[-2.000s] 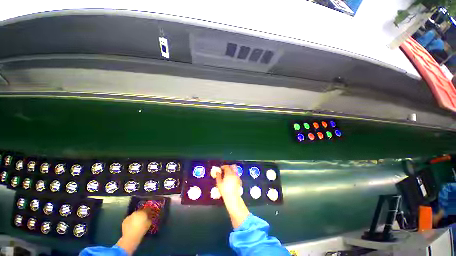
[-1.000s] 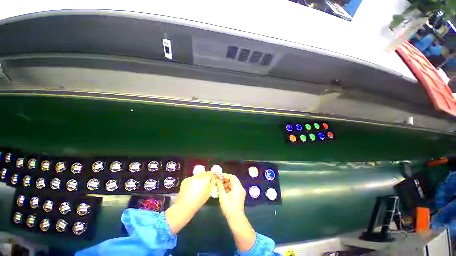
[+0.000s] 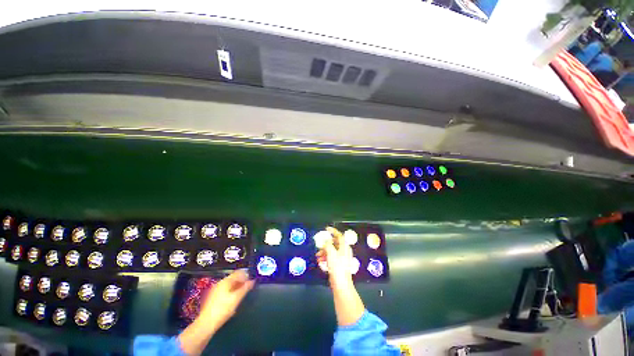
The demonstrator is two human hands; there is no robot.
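A black tray [image 3: 318,277] holds two rows of glowing round units, white, blue and orange. My right hand [image 3: 338,256] is over the middle of this tray, fingertips at a glowing white unit in the back row; whether it grips the unit is unclear. My left hand [image 3: 226,295] is between the tray's left end and the small-parts tray [image 3: 182,286] with its tangled red-pink parts. Its fingertips are close together, and whether they hold anything is unclear. Black trays of unlit round units [image 3: 182,233] lie to the left.
A filled tray of coloured glowing discs [image 3: 418,172] lies on the green surface beyond the working tray. A grey-white housing [image 3: 174,108] runs along the back. A black stand [image 3: 530,299] and orange block [image 3: 587,300] are at right. A blue sleeve [image 3: 617,278] shows at the right edge.
My hands were together over the tray and are now apart, the left moved left and lower, the right at the back row. The filled tray has shifted left in view.
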